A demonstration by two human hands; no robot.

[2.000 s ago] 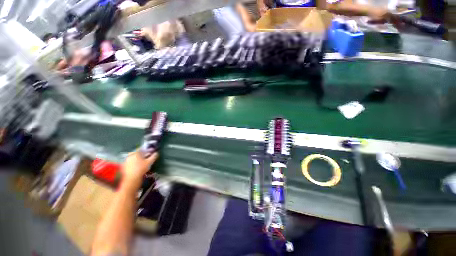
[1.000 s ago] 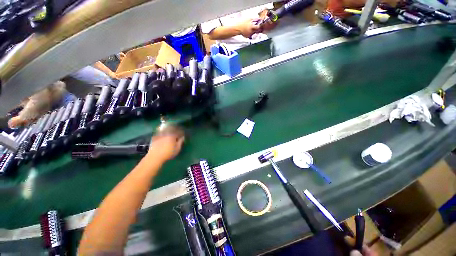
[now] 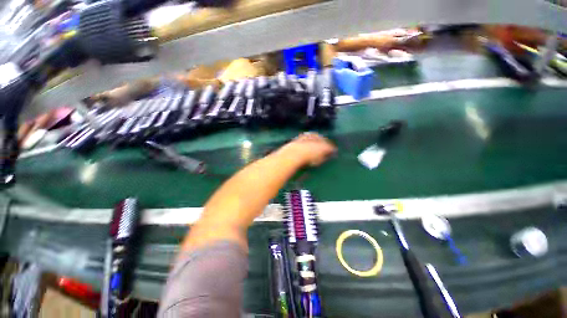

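Observation:
My left hand [image 3: 313, 149] reaches over the green conveyor, blurred. Its fingers are too unclear to tell if they hold anything. My right hand is out of the picture. A brush with a dark grey handle [image 3: 177, 156] lies slanted on the conveyor, left of my hand. A black cord end [image 3: 391, 129] and a white tag [image 3: 372, 156] lie right of my hand. An open hot-air brush [image 3: 303, 248], with white bands and a blue part, lies near the bench edge beside a shell half [image 3: 280, 273]. Another open brush [image 3: 122, 248] lies further left.
A tape roll [image 3: 359, 253], small hammer [image 3: 410, 261], slim silver-white tool [image 3: 442, 290], blue-handled white dish [image 3: 436, 227] and white tub [image 3: 529, 242] lie at the right. A row of brushes [image 3: 205, 105] and a blue box [image 3: 353, 77] stand behind. Other people's arms show at the back.
My left hand has moved right along the conveyor. The brush on the conveyor now lies more slanted. My right hand, with a dark tool a second ago, has left the picture. The view has turned.

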